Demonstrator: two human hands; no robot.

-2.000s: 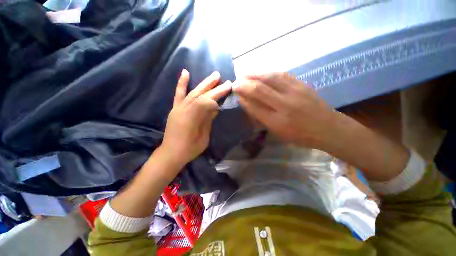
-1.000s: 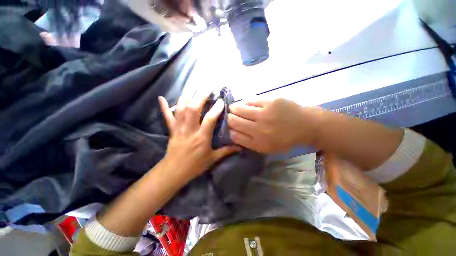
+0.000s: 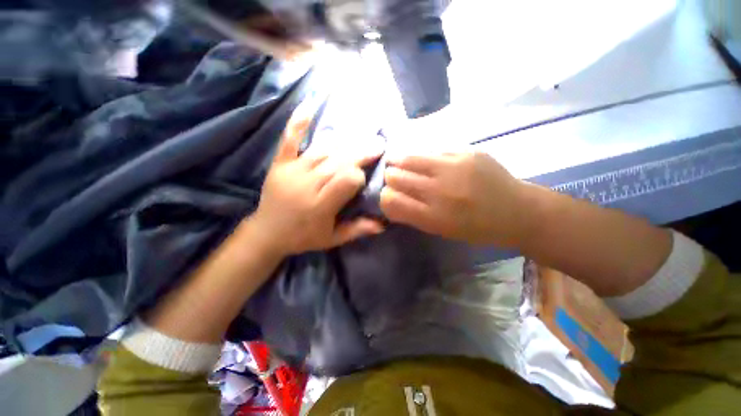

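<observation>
A dark grey garment panel (image 3: 195,138) lies in folds from the left side of the table down over my lap. My left hand (image 3: 313,191) presses on the cloth and pinches its edge near the table's front. My right hand (image 3: 455,195) grips the same edge just to the right, its fingertips almost touching my left thumb. The cloth between the hands is partly hidden by the fingers and by glare. The needle area of the sewing machine (image 3: 370,36) is blurred, just beyond my hands. A dark grey cylindrical attachment (image 3: 418,73) hangs to its right.
The white table (image 3: 601,73) has a grey front edge with a ruler scale (image 3: 634,183). A cardboard box with a blue band (image 3: 587,333) is by my right knee, beside pale cloth (image 3: 491,305). A red basket (image 3: 280,386) with scraps is below left.
The view has swung up to the machine since the first frame. Since the second, both hands still hold the cloth edge, with my left fingers more bent and my right hand slightly further right in view.
</observation>
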